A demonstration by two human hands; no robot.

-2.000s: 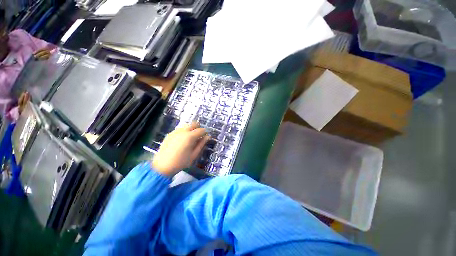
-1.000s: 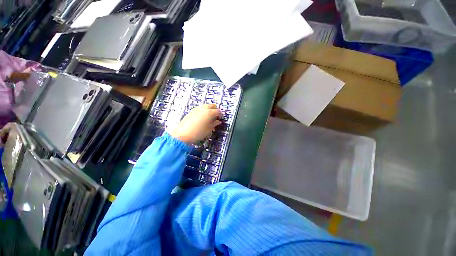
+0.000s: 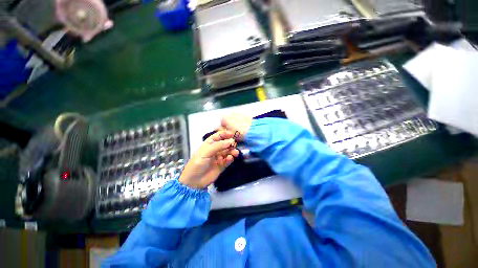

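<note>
My left hand (image 3: 205,159) and my right hand (image 3: 237,128) meet over the white work sheet (image 3: 202,123). A tiny dark component (image 3: 237,137) shows between their fingertips; its shape is blurred. Below the hands lies a glossy black tablet unit (image 3: 246,170), partly hidden by my hands and right sleeve. A clear blister tray with rows of small parts lies left of the sheet (image 3: 141,162). Another lies to its right (image 3: 361,104).
A grey tape dispenser (image 3: 65,188) with a red light stands at left. Stacked units (image 3: 230,36) line the far side. Loose white sheets (image 3: 456,89) lie at right. A pink fan (image 3: 83,15) and blue bin (image 3: 174,15) are at far left. A brown carton (image 3: 453,235) is at lower right.
The view has swung left from the right tray to the work sheet. The hand seen over that tray is gone from it; both hands now meet over the black unit.
</note>
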